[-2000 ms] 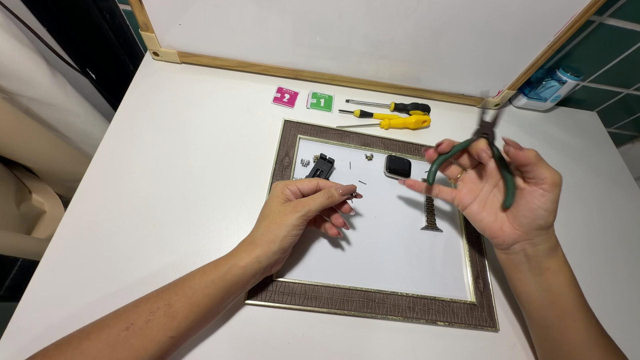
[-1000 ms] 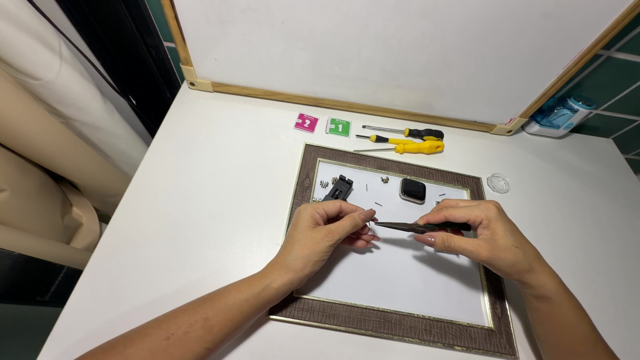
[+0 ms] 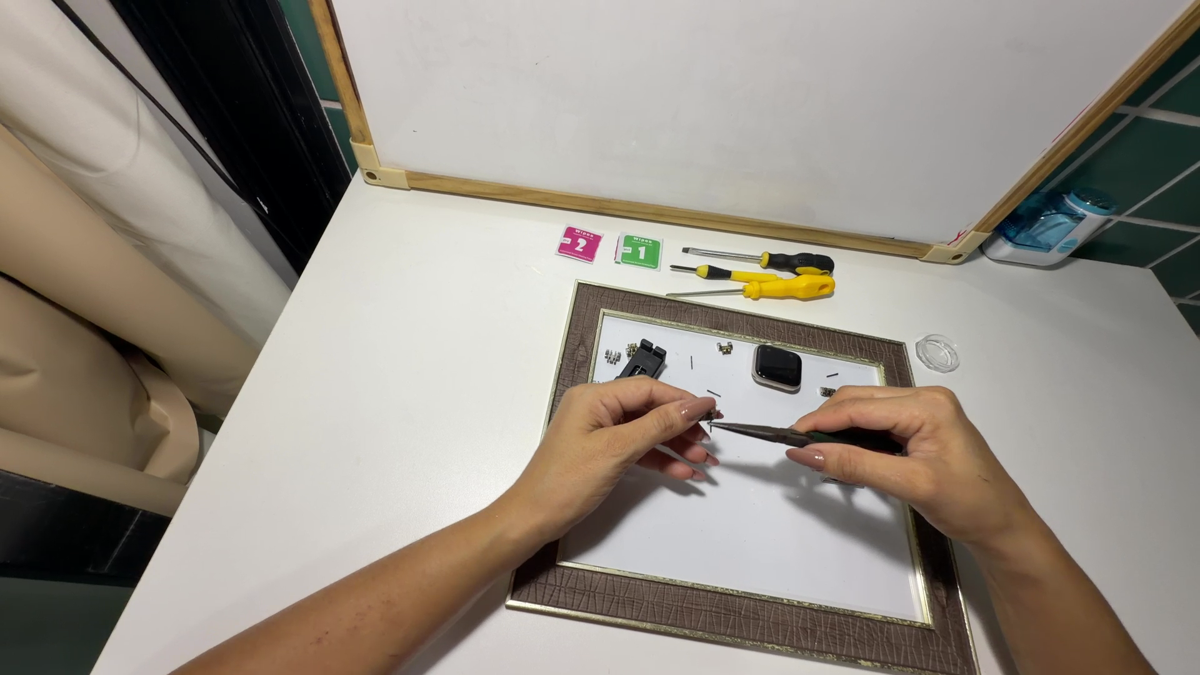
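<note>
My left hand pinches a small metal piece, probably a watch band link, between thumb and forefinger. A thin pin shows at its lower side. In my right hand are the needle-nose pliers, their tips at that pin; whether they grip it I cannot tell. Behind the hands, a smartwatch case with a dark screen lies inside the brown frame. A black band link remover tool lies beyond my left hand. Small links and a loose pin are near it.
Three screwdrivers lie behind the frame, beside a green wipe packet and a pink one. A small clear round dish sits right of the frame. A wood-edged whiteboard stands at the back of the white table.
The pliers, spread in my raised right hand two seconds ago, have come down and left to the piece in my left hand. The view has shifted.
</note>
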